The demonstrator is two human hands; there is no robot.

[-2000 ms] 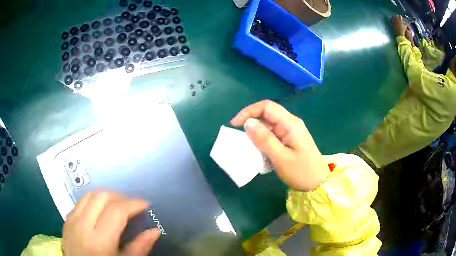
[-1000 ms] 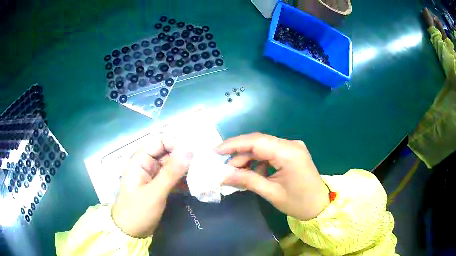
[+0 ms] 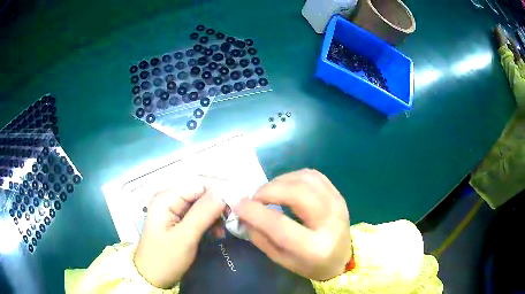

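A grey tablet [image 3: 216,270] with a logo lies back up on a white sheet [image 3: 114,209], partly under my hands and washed out by glare. My left hand [image 3: 178,229] and my right hand [image 3: 299,224] meet above the tablet, fingertips close together. Between them is a small bunched white cloth [image 3: 236,228], mostly hidden by my right fingers. Whether my left fingertips also pinch a small part cannot be told. Several tiny round pieces [image 3: 278,119] lie loose on the green bench beyond the tablet.
Clear sheets with black rings [image 3: 198,72] lie behind the tablet; more ring sheets [image 3: 43,178] lie at the left. A blue bin [image 3: 368,69] of tiny dark pieces stands back right, beside a white container [image 3: 327,12] and brown tube [image 3: 388,20]. Another person's yellow sleeve [image 3: 501,155] shows at right.
The white cloth, held flat in my right hand two seconds ago, is now bunched between both hands over the tablet. The view has shifted, so bench items sit further right.
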